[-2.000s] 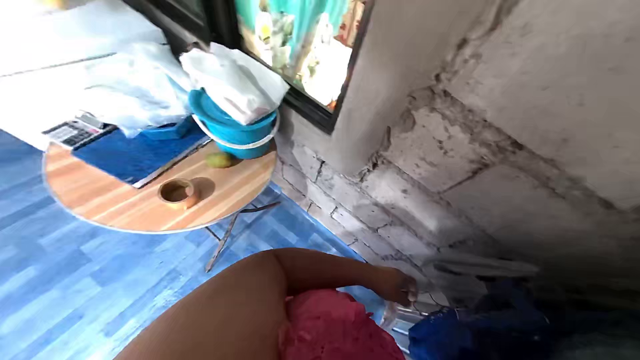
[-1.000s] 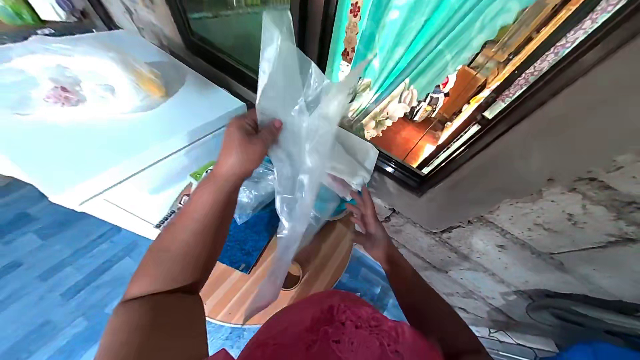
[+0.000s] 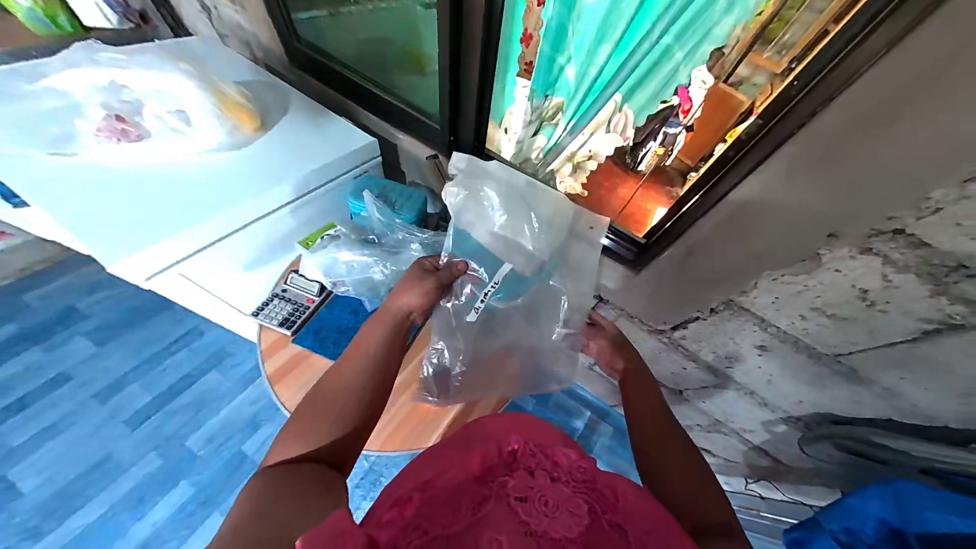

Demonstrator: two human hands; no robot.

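Note:
A large clear plastic bag (image 3: 526, 328) is spread out in front of me above the round wooden table (image 3: 404, 419); a small white strip with writing shows on it. My left hand (image 3: 428, 288) grips the bag's left edge between thumb and fingers. At its right edge is my right hand (image 3: 606, 343), fingertips partly hidden behind the plastic, apparently holding it. Behind the bag, a turquoise bucket is seen only through the film. Crumpled clear plastic (image 3: 370, 259) lies left of my left hand, beside a calculator (image 3: 291, 302) and a blue flat item (image 3: 332, 326).
A white chest-like surface (image 3: 305, 168) at left carries a filled plastic bag (image 3: 152, 114). A turquoise container (image 3: 389, 200) stands beyond the crumpled plastic. The black window frame (image 3: 640, 252) and rough block wall (image 3: 862, 305) border the right. A blue item (image 3: 884, 518) is at lower right.
The clear bag, hanging narrow and folded from my left hand a second ago, is now spread flat. My right hand has gone from low at the right, two seconds ago, to the bag's edge. The view has shifted.

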